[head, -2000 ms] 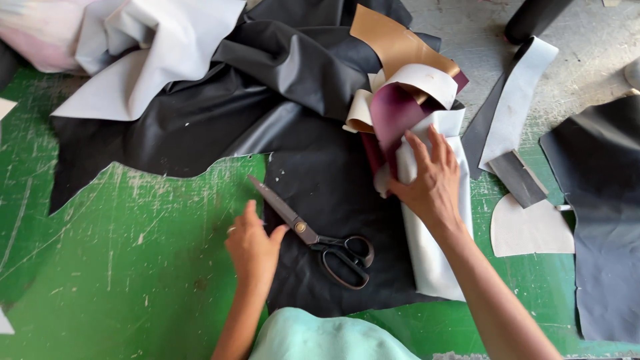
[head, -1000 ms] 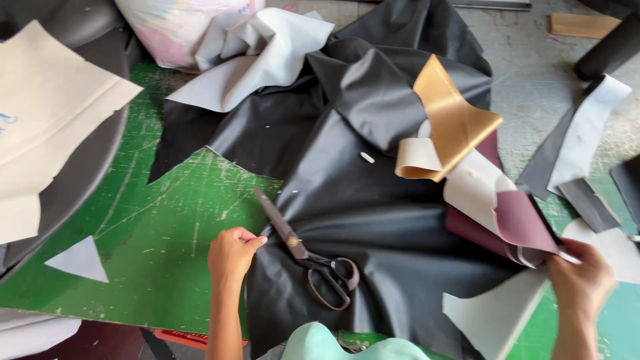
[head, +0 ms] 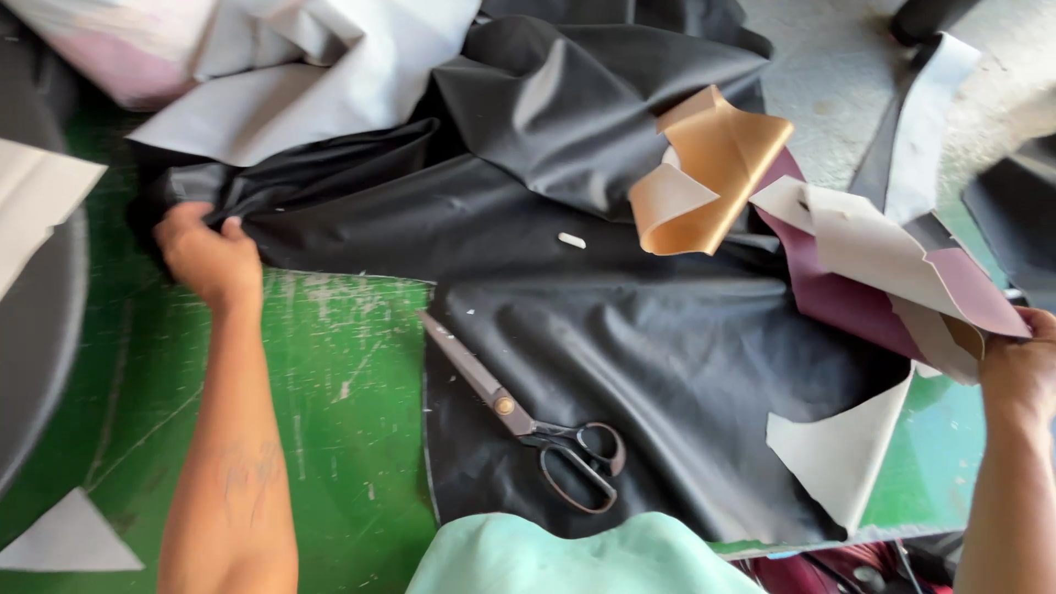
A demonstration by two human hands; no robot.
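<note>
A large sheet of black leather-like material [head: 511, 190] lies rumpled over the green table. My left hand [head: 210, 252] grips its bunched left edge. At the far right, my right hand [head: 1023, 363] holds the end of the maroon and off-white scraps [head: 866, 247], which rest partly on the black sheet. A gold scrap [head: 726, 173] lies curled at their far end. Tailor's scissors [head: 516, 417] with dark handles rest on the sheet near my body, blades pointing up and left. A small white piece, perhaps chalk [head: 571, 240], sits on the sheet. The sheet's near right corner is folded, showing its pale backing [head: 841, 454].
Light grey material [head: 330, 99] is heaped at the back left, beside a pinkish-white bundle [head: 124, 41]. A rounded dark object [head: 41, 330] with off-white pieces stands at the left. A triangular scrap [head: 74, 536] lies on the scratched green tabletop [head: 346, 412]. Strips [head: 932, 124] lie at the back right.
My left hand has moved away from beside the scissors to the sheet's left edge and taken hold there. My right hand has moved the scraps right from where they lay bundled; the gold one has uncurled.
</note>
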